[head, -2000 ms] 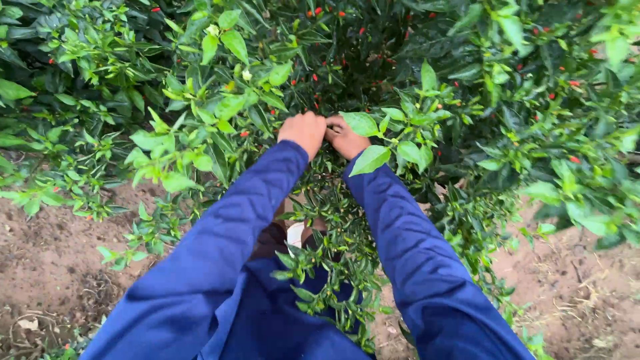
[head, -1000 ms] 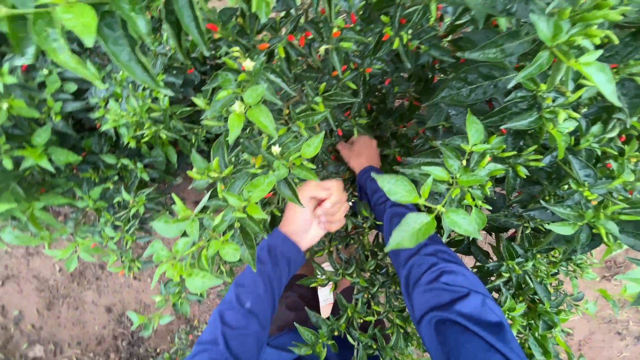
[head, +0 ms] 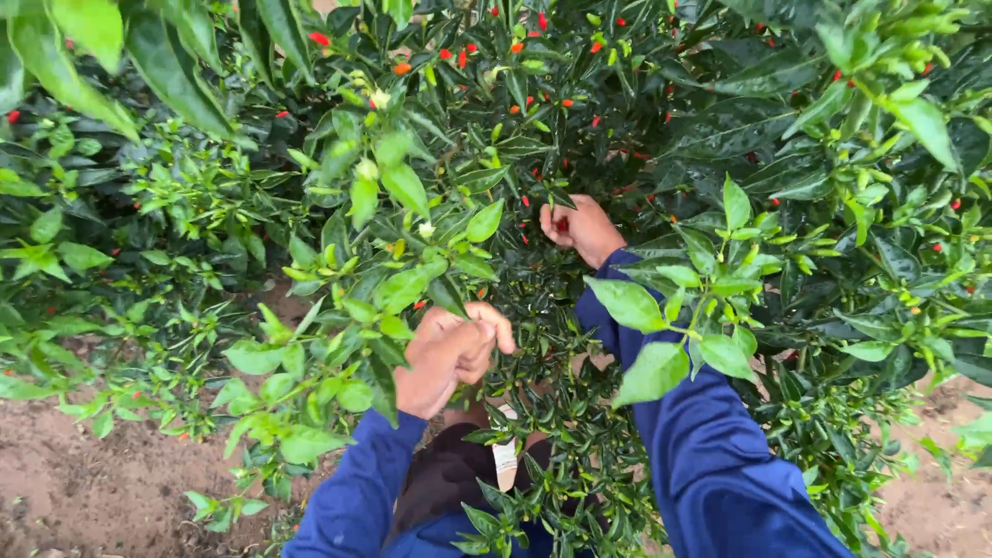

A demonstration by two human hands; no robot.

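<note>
My left hand [head: 453, 353] is at the lower middle, beside a leafy chili branch, its fingers curled and the index finger bent outward; whether anything lies inside the fingers is hidden. Farther up and to the right, my right hand [head: 581, 229] reaches among dark leaves, with its fingers curled around red chili peppers [head: 561, 224] that show at the palm. Small red chili peppers [head: 525, 201] hang just left of it. More red and orange chili peppers [head: 462, 59] dot the chili plant above both hands. White blossoms [head: 380, 98] sit on a branch to the upper left.
Chili foliage [head: 744, 132] surrounds both arms, and a leafy shoot [head: 694, 329] overlaps my right sleeve. Large leaves [head: 62, 70] hang close at the upper left. Bare soil [head: 116, 480] shows at the lower left and lower right. A pale object with writing [head: 505, 453] is low between the arms.
My hands were together two seconds ago and are now apart, the right one farther up among the leaves. The view has shifted. My left hand's fingers have loosened from a tighter curl.
</note>
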